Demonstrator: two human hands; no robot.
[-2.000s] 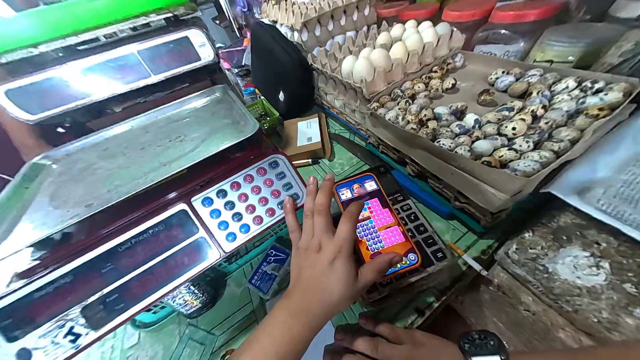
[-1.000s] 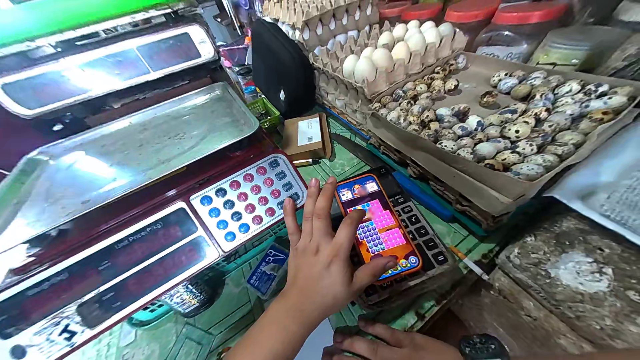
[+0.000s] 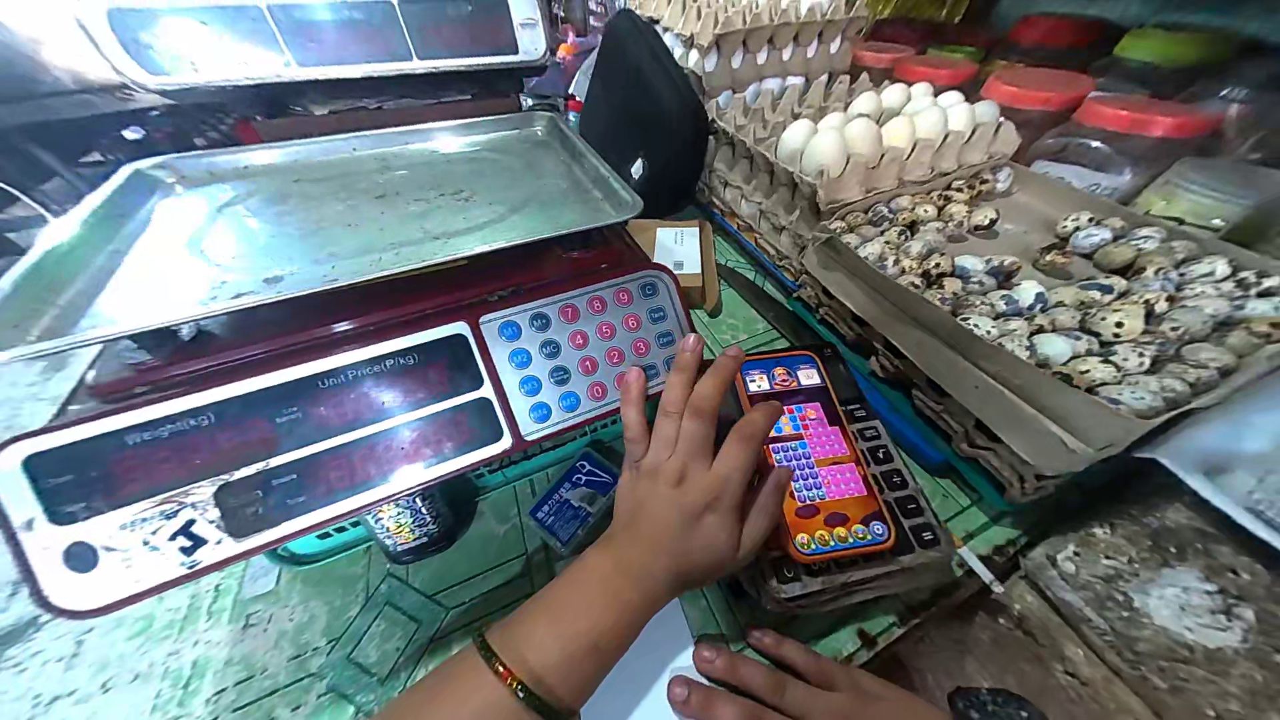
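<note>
A phone in an orange case, its screen showing a colourful puzzle game of small tiles, lies on a large-key calculator. My left hand, with a bangle on the wrist, reaches over from the left, palm down and fingers spread. Its index finger and thumb are over the phone's left side; whether they touch the screen cannot be told. The other fingertips are at the keypad of a digital weighing scale. My right hand rests palm down at the bottom, fingers apart and holding nothing, beside a white sheet.
The scale's metal pan fills the upper left. Behind stand a black cap and cardboard trays of white eggs. Speckled quail eggs lie in a cardboard tray at right, near red-lidded jars. A small blue packet lies below the keypad.
The thumb of my left hand has drawn back from the lower part of the phone's screen toward its left edge. The view has shifted, bringing the bangle into sight.
</note>
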